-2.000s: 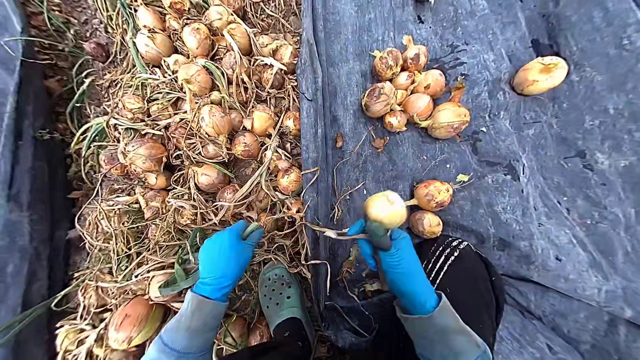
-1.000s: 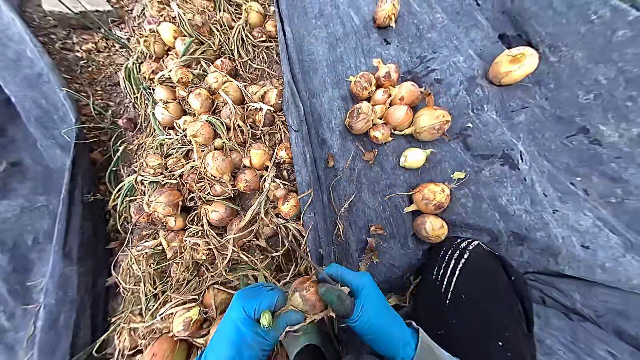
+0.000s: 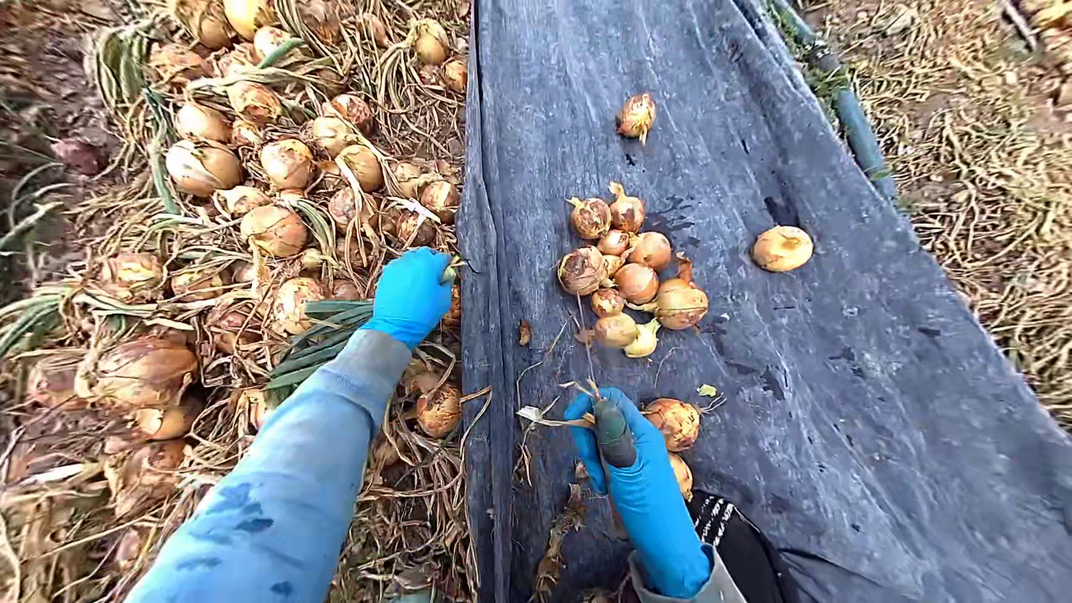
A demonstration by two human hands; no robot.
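My left hand (image 3: 412, 295), in a blue glove, is closed around green onion leaves (image 3: 322, 342) at the edge of the onion bed. In my right hand (image 3: 632, 469), also gloved in blue, is a tool's dark green handle (image 3: 615, 434); its working end cannot be made out. Dry stem scraps (image 3: 557, 419) lie against those fingers. Beyond the right hand a cluster of onions (image 3: 636, 283) rests on the dark ground fabric (image 3: 846, 394). An onion (image 3: 673, 423) sits just beside that hand, with another partly hidden below it.
Many onions with dry tops (image 3: 275, 230) cover the bed on the left. A single onion (image 3: 782, 249) lies to the right on the fabric, another (image 3: 637, 117) farther up. A hose or pipe (image 3: 858, 138) runs along the fabric's right edge. My knee (image 3: 737, 544) is at the bottom.
My hands, together on an onion a second ago, are now apart, the left out over the bed and the right over the fabric. The view has shifted.
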